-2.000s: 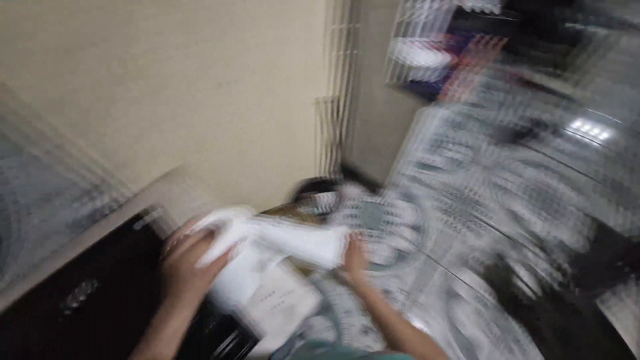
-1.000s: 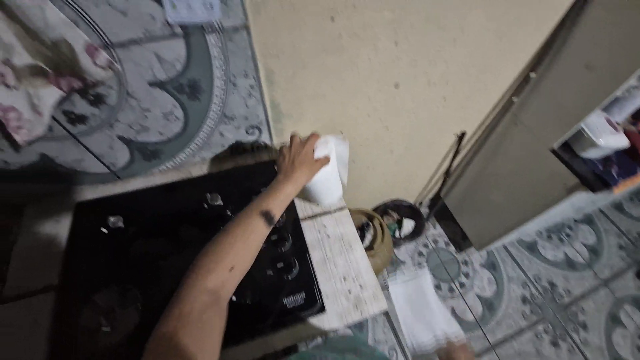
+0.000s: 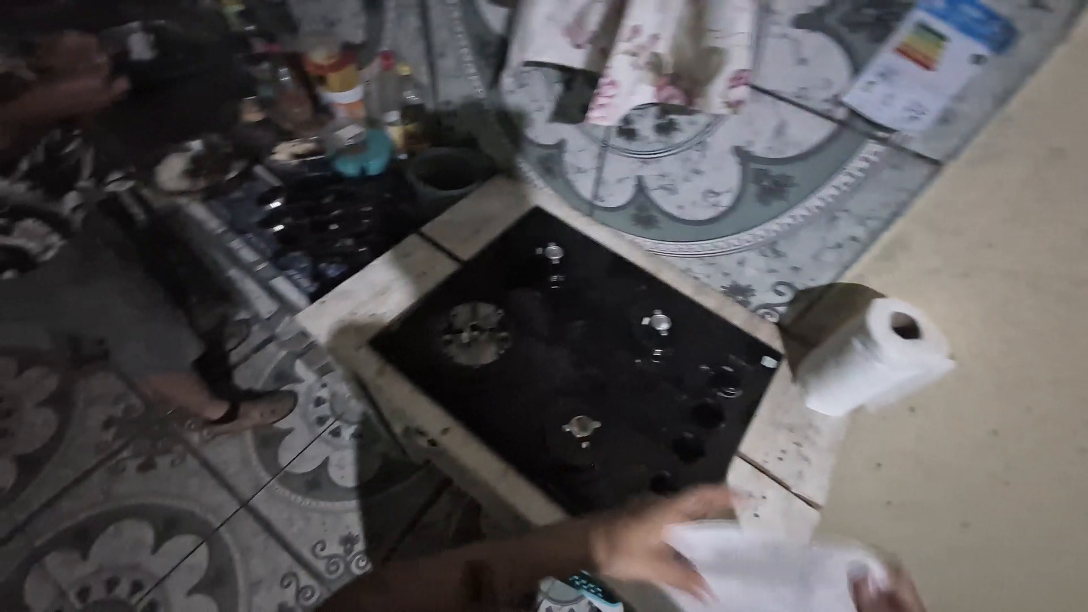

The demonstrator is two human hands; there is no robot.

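My left hand [image 3: 659, 544] is at the bottom, blurred, its fingers around the left edge of a white paper towel sheet [image 3: 756, 565]. At the sheet's right end my right hand [image 3: 888, 586] grips it, partly cut off by the frame's lower edge. Just above the hands lies a black glass cooktop [image 3: 586, 340] with its burner caps and grates off and round knobs along its right side. A paper towel roll [image 3: 880, 357] stands on the pale counter edge [image 3: 786, 442] beside the wall, right of the cooktop.
Bottles [image 3: 340, 81], a dark pot [image 3: 446, 170] and a plate [image 3: 200, 166] crowd the counter at upper left. Another person [image 3: 76, 81] stands there, a sandaled foot [image 3: 255, 410] on the tiled floor. A floral cloth [image 3: 654, 55] hangs against the tiled wall.
My left hand has let go of the paper towel roll, which now stands by the wall, and has moved to the sheet in my right hand. The view has swung left.
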